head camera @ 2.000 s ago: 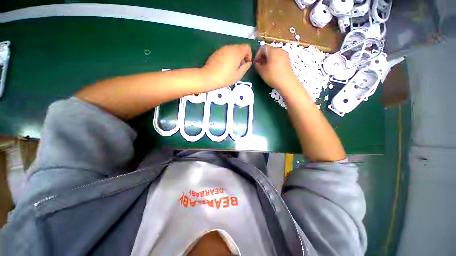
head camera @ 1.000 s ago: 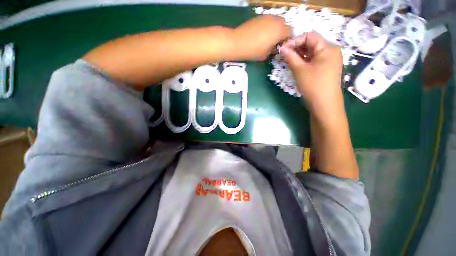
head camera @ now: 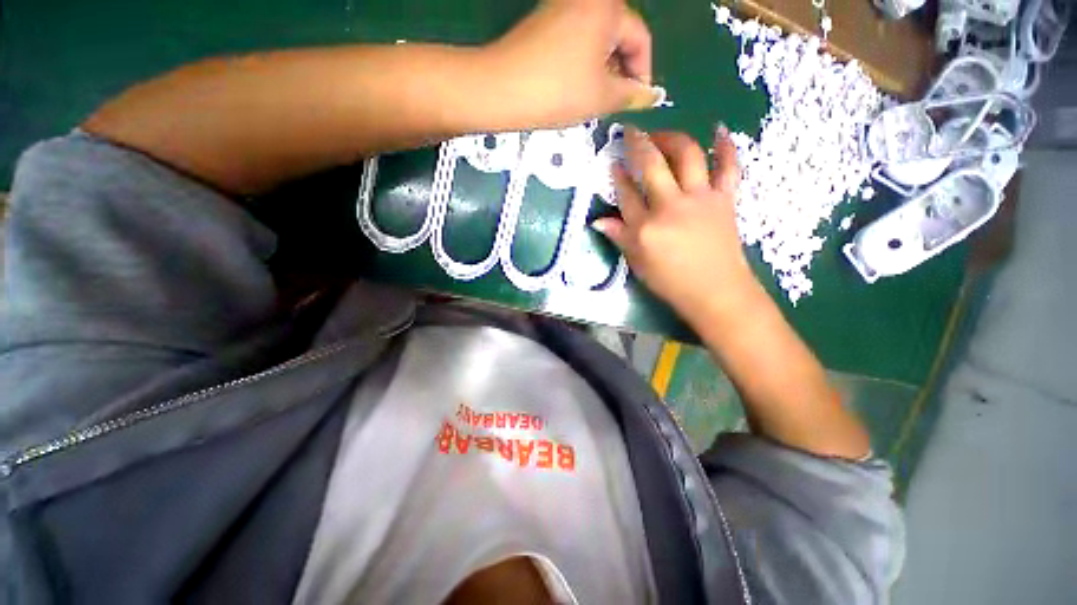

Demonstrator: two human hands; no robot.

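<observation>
Several white looped housings (head camera: 467,270) lie side by side on the green bench. My left hand (head camera: 579,65) is above their head ends and pinches a tiny white insert (head camera: 660,97) at its fingertips. My right hand (head camera: 683,213) lies over the head of the rightmost housing (head camera: 570,251), with its fingers curled at the head and the thumb by the loop; it hides part of that housing. My left forearm covers the heads of the leftmost housings.
A loose pile of white inserts (head camera: 803,154) lies right of my right hand, against a brown board (head camera: 868,33). Larger housings are heaped (head camera: 933,219) beyond it at the far right. The bench's front edge runs close to my body.
My hands were close together by the insert pile. My left hand has moved up and left with a tiny piece; my right hand has come down-left onto the rightmost housing.
</observation>
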